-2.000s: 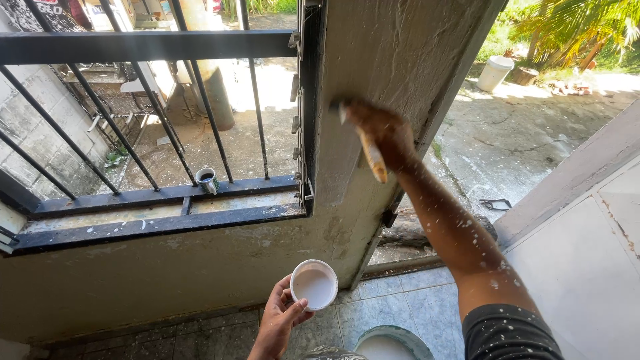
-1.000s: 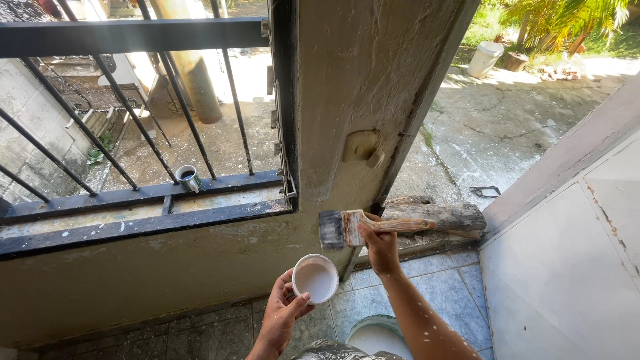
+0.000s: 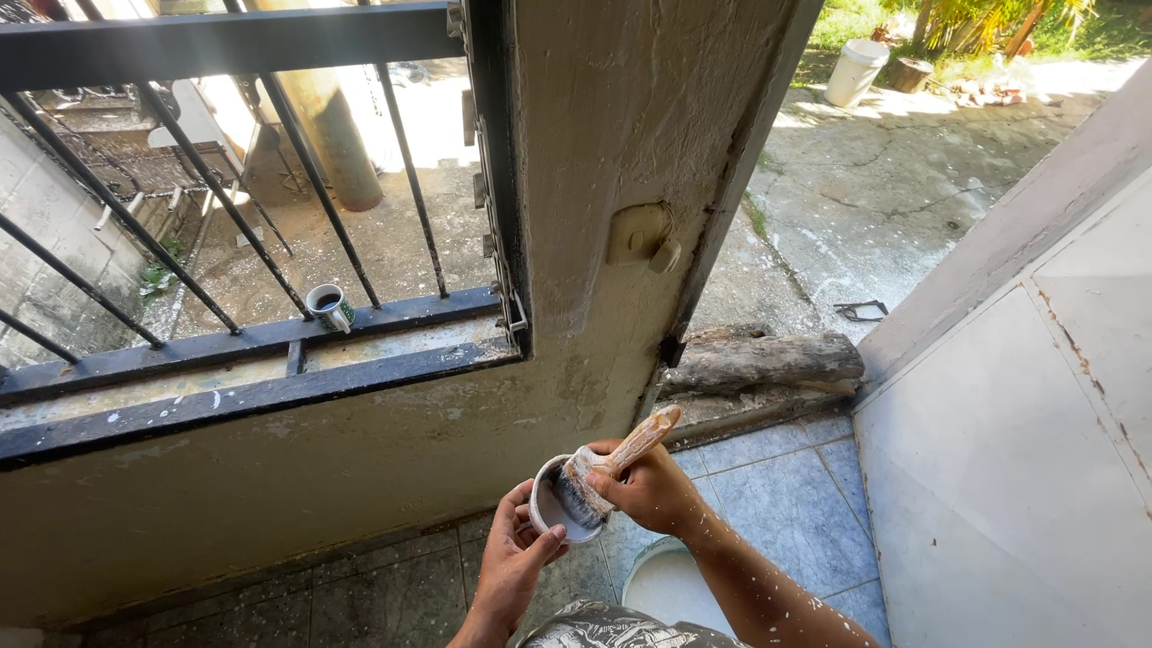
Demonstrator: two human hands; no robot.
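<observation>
My left hand (image 3: 515, 560) is closed around a small white cup of whitish paint (image 3: 551, 515), held low in front of me. With my right hand (image 3: 652, 490) I grip a wide paintbrush (image 3: 630, 445) near its metal band, its wooden handle tilted up to the right. The dark, paint-coated bristles are inside the cup, against its right side; how deep their tips sit is hard to tell. Below my right wrist, a bucket of white paint (image 3: 675, 580) stands on the tiles, partly hidden by my forearm. White specks dot my right forearm.
Ahead is a wall pillar (image 3: 576, 297) with a beige switch plate (image 3: 637, 236). A mug (image 3: 330, 308) stands on the sill of the black barred window frame (image 3: 270, 385). A log (image 3: 765, 363) lies across the doorway, with a white door panel (image 3: 1008, 468) at the right.
My right hand has come down from the pillar with the brush, first to beside the doorway, then into the cup. My left hand keeps hold of the cup.
</observation>
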